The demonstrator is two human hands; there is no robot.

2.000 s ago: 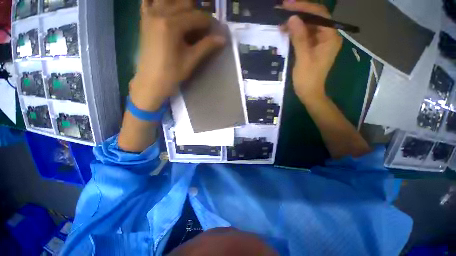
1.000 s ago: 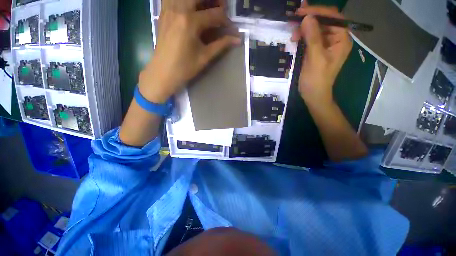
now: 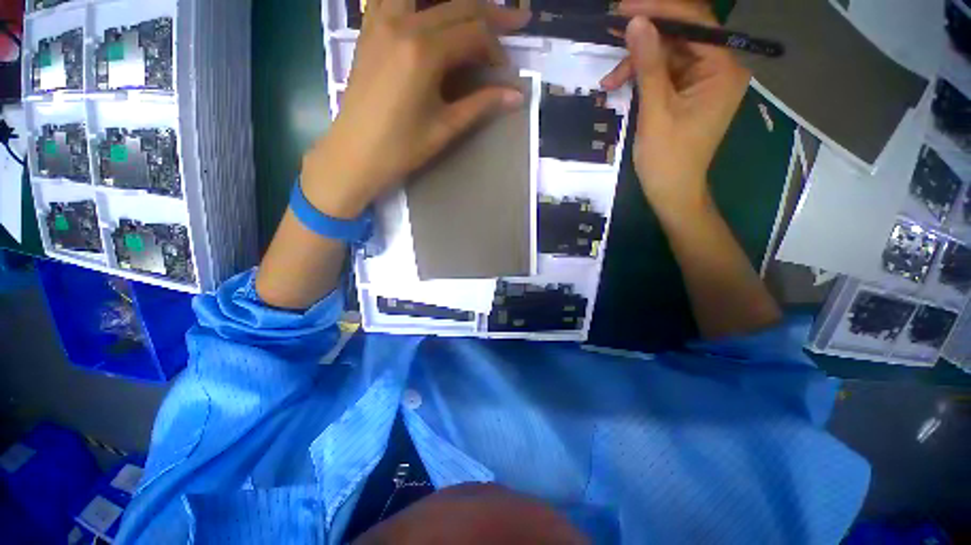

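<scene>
A white blister tray [image 3: 479, 327] holds dark circuit boards [image 3: 576, 124] in two columns in front of me. My left hand [image 3: 431, 91], with a blue band [image 3: 328, 220] on the wrist, holds a grey-brown adhesive sheet [image 3: 474, 202] over the tray's left column. White backing paper [image 3: 458, 292] shows under the sheet. My right hand [image 3: 681, 101] holds dark tweezers [image 3: 708, 36] near the top of the tray. Their tips point left over a board at the top and are hard to make out. The fingers of my left hand reach near them.
A thick tray stack [image 3: 218, 160] with green-patched boards stands at the left, with a blue bin [image 3: 133, 335] below it. A spare grey-brown sheet [image 3: 836, 80] and white paper [image 3: 836, 229] lie at the right, beside another tray [image 3: 828, 339] with dark boards. A green mat [image 3: 740, 176] lies beneath.
The tray and both hands sit slightly further right in view than at first. The fingers of my left hand have come out toward the tweezer tips. The sheet hangs straighter. Both grips are kept.
</scene>
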